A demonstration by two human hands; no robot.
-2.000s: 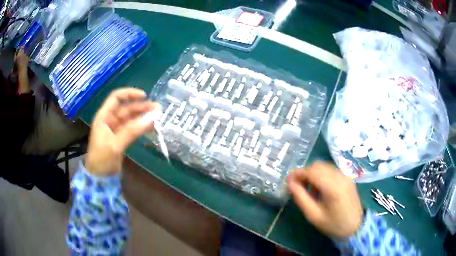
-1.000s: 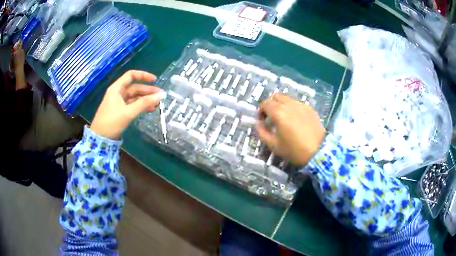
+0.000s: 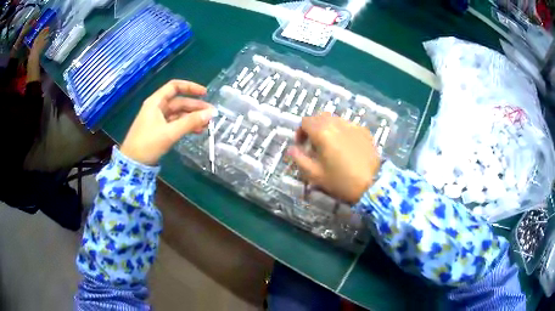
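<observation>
A clear blister tray [image 3: 243, 100], on a stack, lies in front of me with two rows of assembled polishing bits [image 3: 294, 97]. My left hand [image 3: 173, 118] is over the tray's left end. Its thumb and forefinger pinch the white head of an assembled bit [image 3: 212, 144], whose thin shank hangs down. My right hand [image 3: 338, 155] is over the right middle of the lower row and covers part of it. Its fingertips are bent and blurred, and I cannot tell whether they touch or hold a bit.
A bag of white heads [image 3: 481, 140] lies right of the tray, with a mandrel tub [image 3: 531, 234] below it. A blue tray [image 3: 128, 61] is at the left. A lidded clear box [image 3: 311, 27] is at the back. Another person's hand [image 3: 39, 45] shows far left.
My right hand has moved from the tray's lower right corner in over the lower row. My left hand still pinches the bit. The view has shifted slightly.
</observation>
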